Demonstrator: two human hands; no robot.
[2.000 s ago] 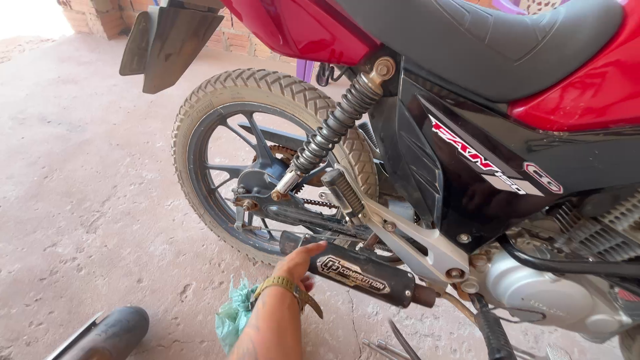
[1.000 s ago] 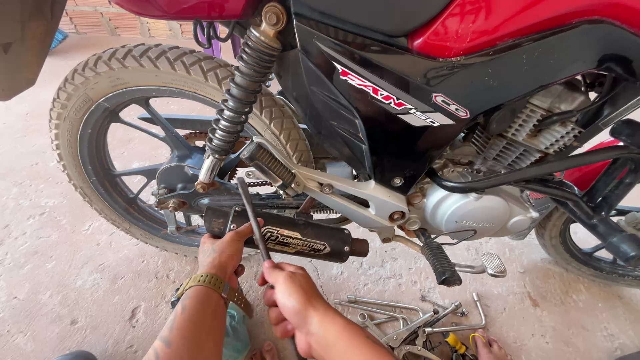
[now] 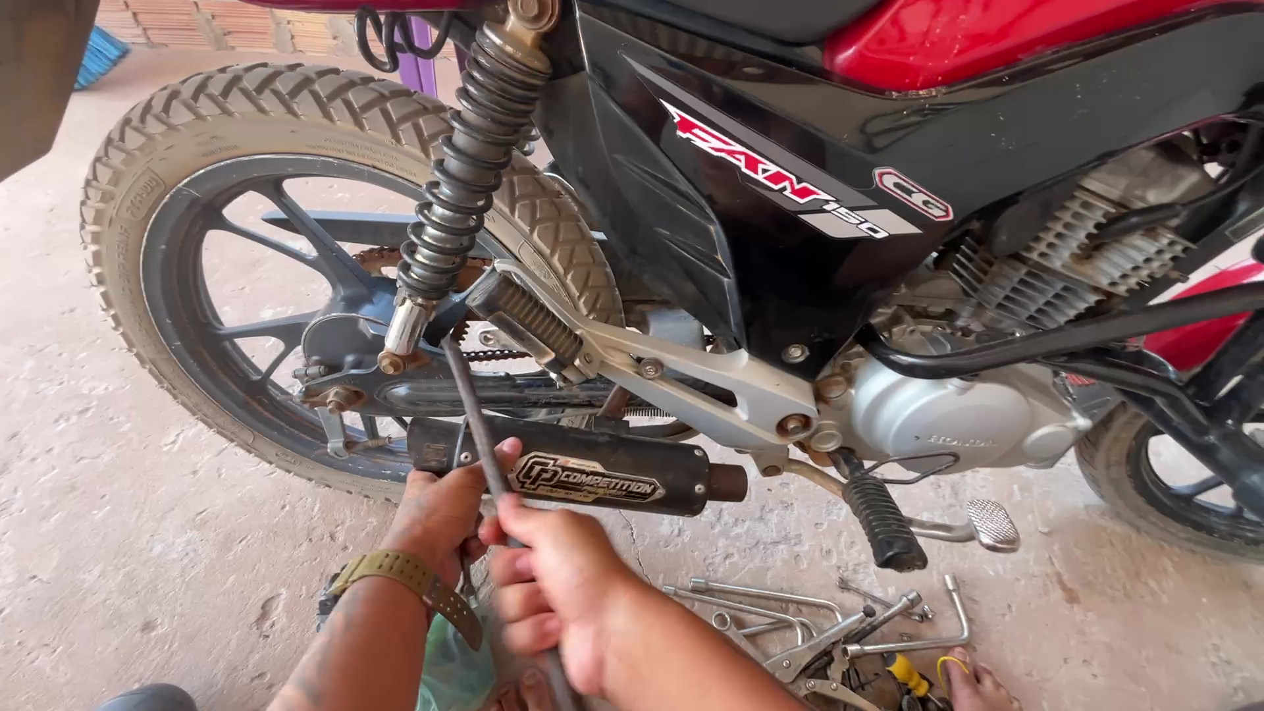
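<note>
A black exhaust muffler point(image 3: 583, 479) lies along the motorcycle's lower side, beneath the swingarm and the silver footpeg bracket point(image 3: 681, 370). My left hand point(image 3: 449, 509), with a watch on its wrist, is at the muffler's rear end from below; its fingers are partly hidden, and the thumb lies beside the bar. In my right hand point(image 3: 563, 583) is a long dark metal bar point(image 3: 472, 415), gripped low down. The bar slants up across the muffler, its upper end near the foot of the shock absorber point(image 3: 469, 158). Whether that end touches anything cannot be told.
Several wrenches and locking pliers point(image 3: 810, 642) lie on the concrete floor below the rubber footpeg point(image 3: 882, 518), with a yellow-handled tool point(image 3: 907, 674). A bare foot point(image 3: 978, 681) is beside them. A green plastic bag point(image 3: 454, 667) lies under my forearms. The rear wheel point(image 3: 128, 257) stands at left.
Two seconds ago one hand pointed at the muffler. By one second ago my left hand was at its rear end and my right hand held the bar. The view has moved closer.
</note>
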